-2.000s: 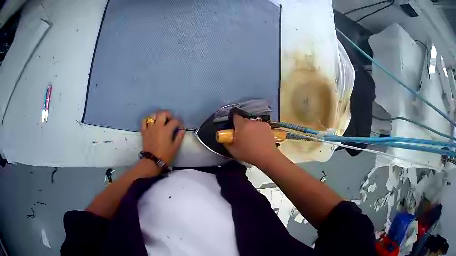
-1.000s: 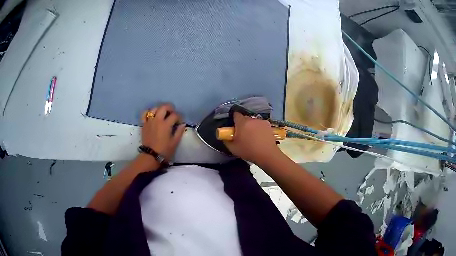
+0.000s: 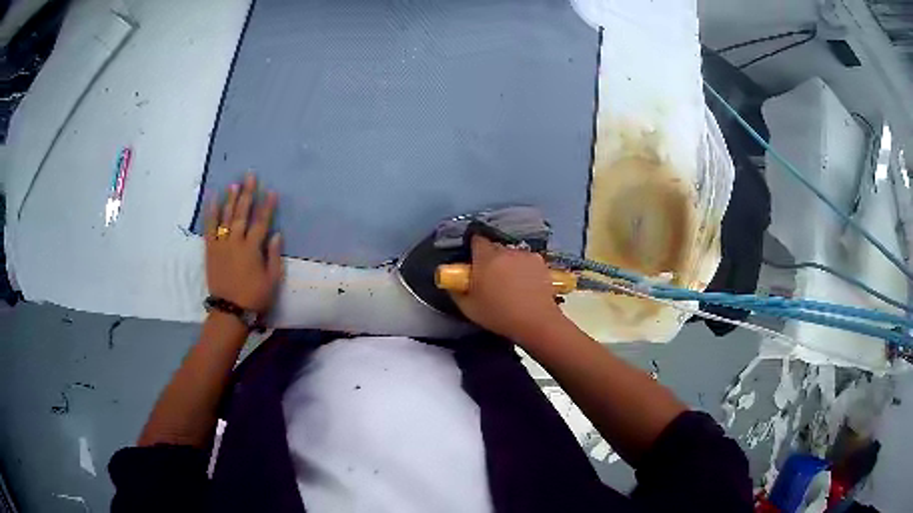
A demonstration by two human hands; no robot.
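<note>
The blue-grey garment panel (image 3: 400, 130) lies flat on the off-white pressing table cover (image 3: 330, 301), with thin dark lines along its side and near edges. My right hand (image 3: 506, 286) is closed round the orange-yellow handle of the steam iron (image 3: 430, 269). The iron's tip points left and it sits over the panel's near edge, towards the right corner; the edge beneath it is hidden. My left hand (image 3: 240, 245) lies flat, palm down, on the panel's near left corner, with its fingers spread and pointing away from me. It grips nothing.
Light blue hoses (image 3: 761, 301) run right from the iron. A brown scorched rest area (image 3: 641, 220) is right of the panel. A thin pink-and-blue item (image 3: 119, 183) lies at left. White scraps litter the floor (image 3: 75, 401). Blue and red items (image 3: 798, 481) are at lower right.
My left hand has moved left along the near edge, from beside the iron's tip to the left corner, and its fingers have straightened. The iron stays in my right hand with little movement. The view has shifted slightly.
</note>
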